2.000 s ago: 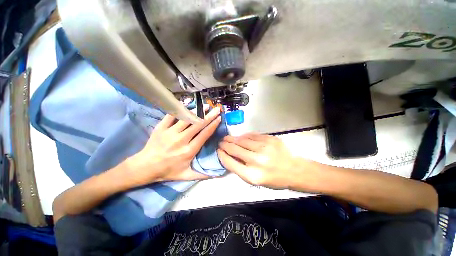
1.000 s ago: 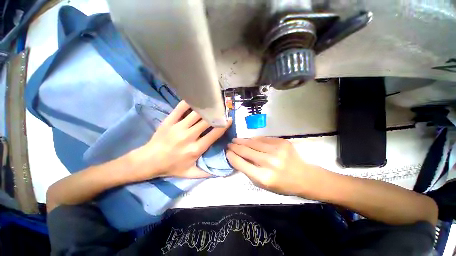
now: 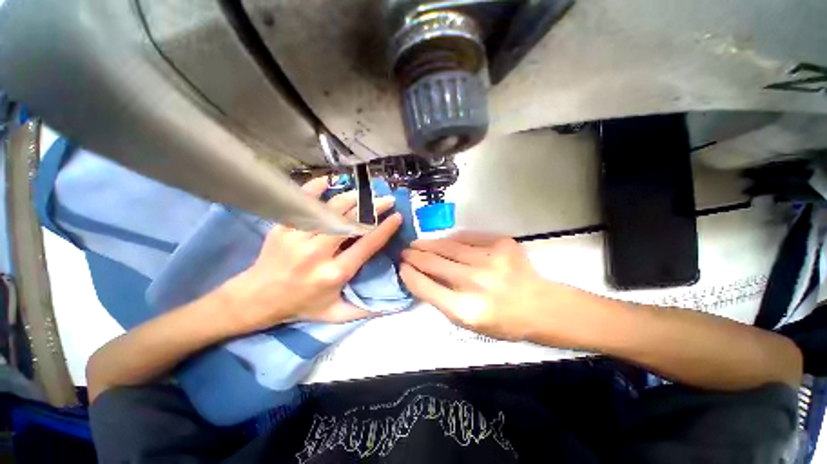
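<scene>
The two-tone blue garment (image 3: pixel 195 245) lies bunched on the white table, left of the needle area. My left hand (image 3: pixel 308 267) lies on it with fingers spread, fingertips close to the presser foot area and partly behind the machine's pale cover. My right hand (image 3: pixel 476 281) pinches the garment's dark-blue folded edge between thumb and fingers, just below the blue guide (image 3: pixel 435 217). The sewing machine head (image 3: pixel 299 72), with its ribbed tension dial (image 3: pixel 445 111), hangs over the work. The needle itself cannot be made out.
A black phone (image 3: pixel 650 204) lies on the table right of the needle area. Black and white striped fabric strips (image 3: pixel 787 258) hang at the right edge. A brown wooden edge (image 3: pixel 34 272) runs along the left. Ruler markings show along the table's front.
The camera view has shifted, so the machine head and dial sit differently in the picture. The orange strip near the needle no longer shows. Both hands keep nearly the same hold on the garment.
</scene>
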